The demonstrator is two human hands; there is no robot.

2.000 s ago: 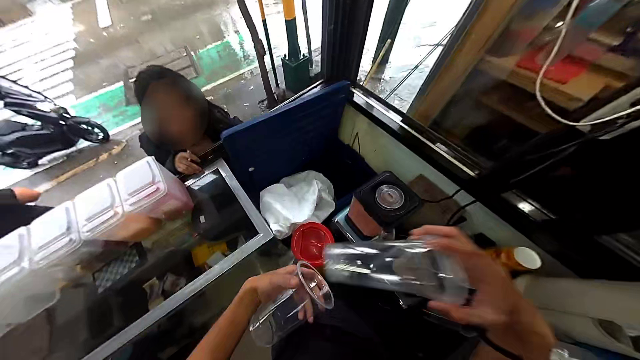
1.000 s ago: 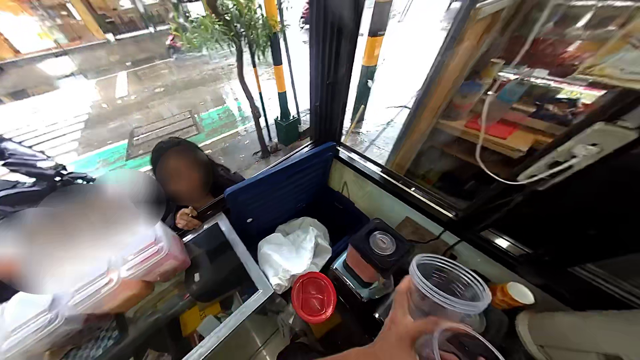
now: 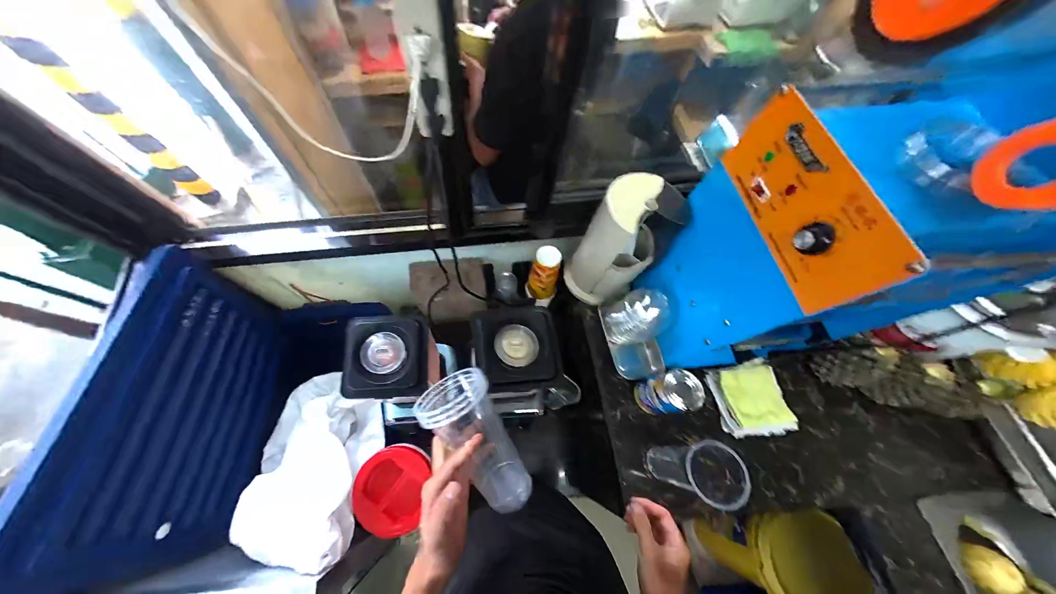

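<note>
A stack of clear plastic cups leans upward in my left hand, its open rims towards the blenders. My right hand is low at the counter's edge with curled fingers, and nothing shows in it. Just beyond it a single clear plastic cup lies on its side on the dark counter. A container with a red lid stands left of my left hand. Two blenders with black square lids stand ahead of the cup stack.
At the left are an open blue cooler box and a white plastic bag. A blue machine with an orange panel, a white pitcher, a folded yellow-green cloth, a yellow pitcher and pineapples occupy the right side.
The view has swung far to the right. Two seconds ago one hand held the cup stack and the other a single cup; now the stack is in my left hand and my right hand is apart from it.
</note>
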